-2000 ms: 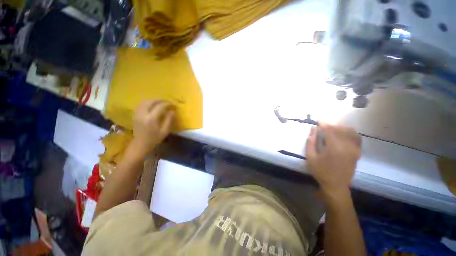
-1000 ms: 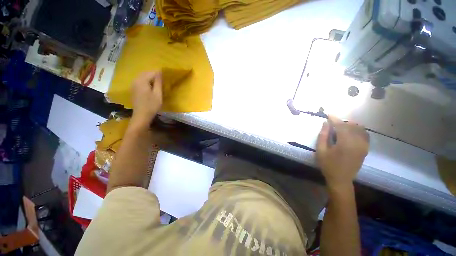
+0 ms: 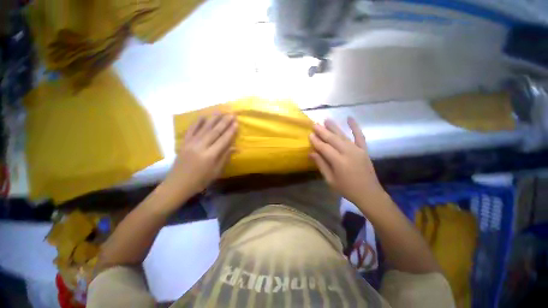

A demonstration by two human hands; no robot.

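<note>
A mustard-yellow fabric panel lies at the table's front edge before me, wrinkled between my hands. My left hand rests on its left part, fingers spread over the cloth. My right hand touches its right end with the fingertips; the fingers are apart. Whether either hand pinches the cloth is hard to see. The sewing machine head stands behind the panel, with glare and blur around the needle area.
Another yellow panel lies at the left edge, below a yellow stack. A small curved yellow piece lies right. A blue basket holds yellow pieces. Scissors and a white board are below the table.
The view has shifted right. A yellow panel now lies in front of me under both hands. My left hand has left the far-left panel; my right hand has spread its fingers.
</note>
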